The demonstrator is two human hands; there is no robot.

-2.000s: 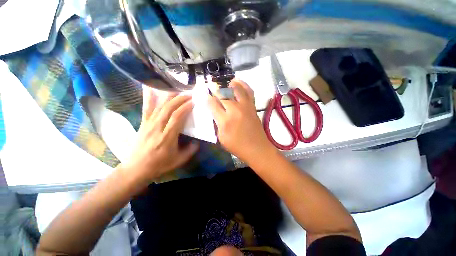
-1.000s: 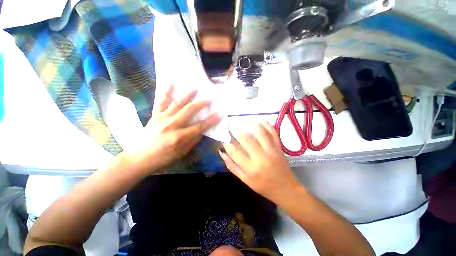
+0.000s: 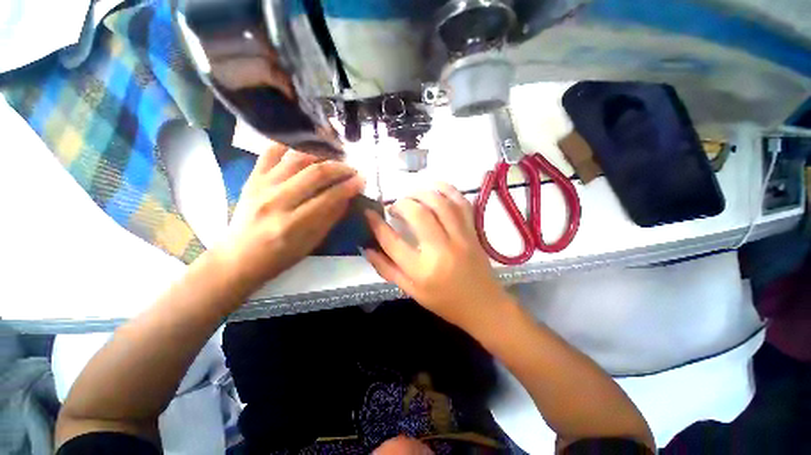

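A dark fabric piece (image 3: 345, 235) lies on the white machine table left of and below the presser foot (image 3: 409, 142). My left hand (image 3: 289, 209) lies over it, fingers together, fingertips near the needle area; whether it grips is hidden. My right hand (image 3: 436, 249) has its thumb and index finger at the piece's right edge, pinching it. The sewing machine head (image 3: 373, 53) fills the top. Plaid fabric (image 3: 107, 142) lies to the left. The needle area is overexposed, so the needle point and any white piece there cannot be made out.
Red-handled scissors (image 3: 533, 209) lie right of my right hand, blades partly behind the machine. A black smartphone (image 3: 645, 155) and a small brown block (image 3: 580, 158) lie farther right. A measuring scale (image 3: 356, 298) runs along the table's front edge. White pieces (image 3: 631, 320) hang below at right.
The dark piece now shows more fully between my hands, and the plaid below them no longer shows. My right hand has moved left to its edge. The camera view has shifted.
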